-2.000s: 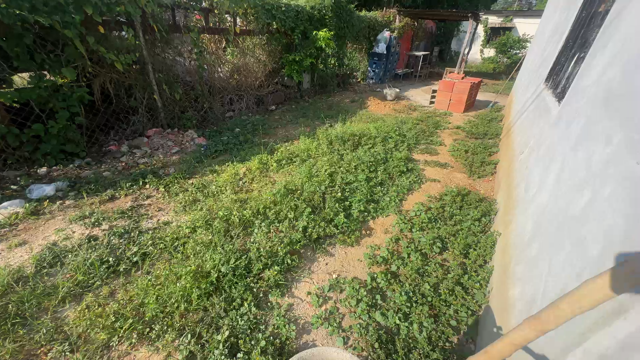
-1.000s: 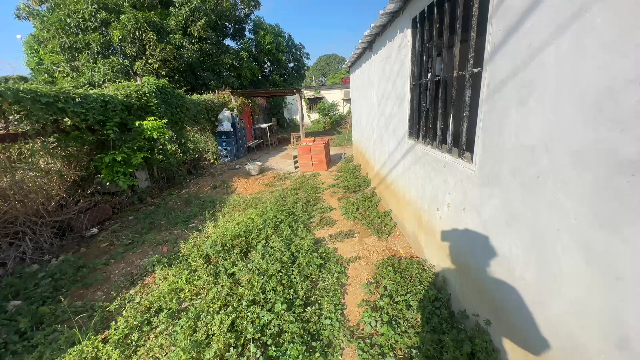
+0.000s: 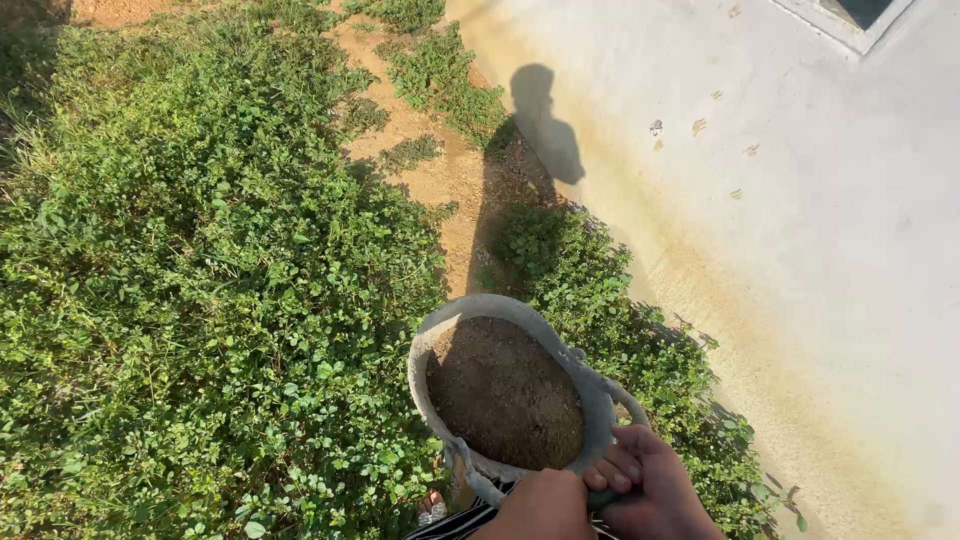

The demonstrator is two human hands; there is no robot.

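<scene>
A grey bucket (image 3: pixel 480 301) crusted with dried material hangs at the lower middle of the head view, with brown sandy soil (image 3: pixel 506 390) inside it. Its handle (image 3: pixel 628 401) curves from both sides of the rim toward me. My left hand (image 3: pixel 544 506) is closed around the handle at the near side of the bucket. Just to its right, my right hand (image 3: pixel 649 480) grips the same handle, fingers curled around it. The part of the handle under my fingers is mostly hidden.
Low green plants (image 3: pixel 225 300) cover the ground on the left. A dirt path (image 3: pixel 442 180) runs ahead between plants. A pale plastered wall (image 3: pixel 810 247) with a window corner (image 3: pixel 859 30) stands on the right. My sandalled foot (image 3: pixel 431 510) shows below, and a person's shadow falls ahead.
The view has tilted steeply down from the yard. The bucket and both my hands now show; one second ago neither was in view. Only a pale rim edge showed at the bottom two seconds ago.
</scene>
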